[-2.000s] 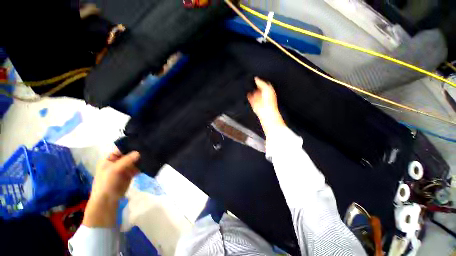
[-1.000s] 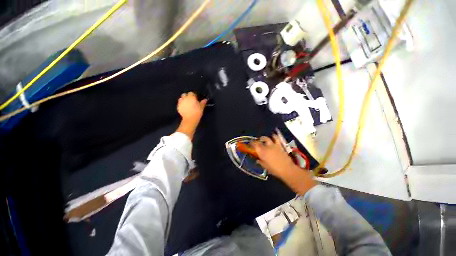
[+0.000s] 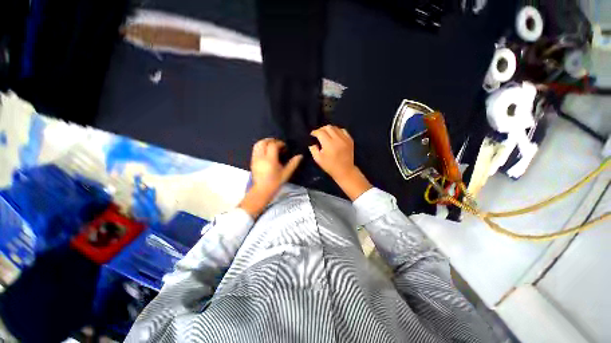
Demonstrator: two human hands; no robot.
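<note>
A narrow black garment piece point(image 3: 293, 74) lies over the dark ironing table cover point(image 3: 375, 60) and runs from the top edge down to my hands. My left hand point(image 3: 269, 164) and my right hand point(image 3: 334, 153) are at its near end, one on each side, with the end pinched between their fingers. The exact edge is hard to see against the dark cover. The steam iron point(image 3: 419, 141), with a silver rim, blue top and orange-brown handle, rests on the cover to the right of my right hand. No hand touches it.
A torn cover patch point(image 3: 194, 41) is at upper left. White tape rolls point(image 3: 504, 65) and loose white strips point(image 3: 524, 151) are at the right edge. Yellow hoses point(image 3: 529, 213) run right from the iron. A red crate point(image 3: 107, 233) and blue crates point(image 3: 144, 258) are at lower left.
The view has turned down and toward the table's near edge. My right hand has let go of the iron, which now stands at the right. Both hands have come together at the black piece's near end.
</note>
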